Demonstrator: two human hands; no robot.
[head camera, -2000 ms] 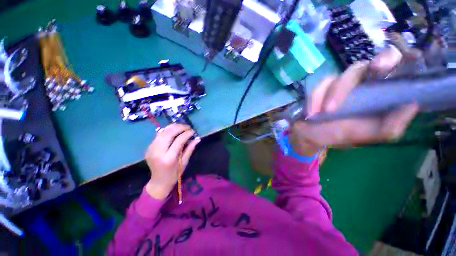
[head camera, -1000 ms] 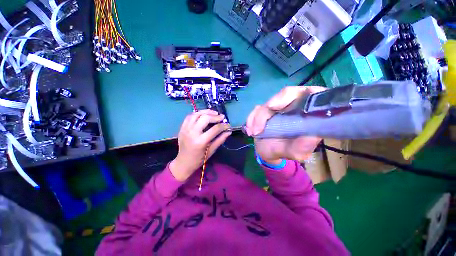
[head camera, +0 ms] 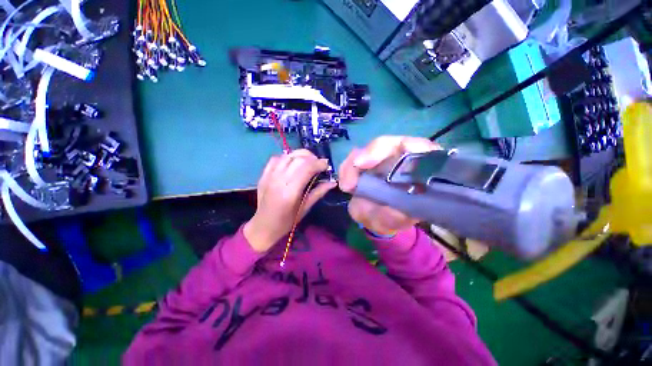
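Observation:
The open black camera body [head camera: 293, 93] lies on the green mat, with a white flat cable across its boards and a small black arm at its near side. My left hand [head camera: 293, 187] pinches the end of that black arm at the bench edge. A thin red and yellow wire [head camera: 289, 239] runs from the body through the left fingers and hangs down. My right hand [head camera: 379, 179] is wrapped around the grey electric screwdriver [head camera: 457, 200], held nearly level. Its tip points at the left fingertips; whether it touches a screw cannot be told.
A black foam mat [head camera: 132, 157] at left holds white flat cables and small black parts. A wire bundle [head camera: 161, 43] lies beside it. Screw feeders [head camera: 422, 78], a teal box [head camera: 511, 96] and a black parts tray [head camera: 597, 107] stand at right. A black cable crosses there; a yellow cord hangs at far right.
The screwdriver has come from the right to the left fingertips, and its rear end has since swung down towards me. The left hand keeps its hold on the arm. The view has shifted.

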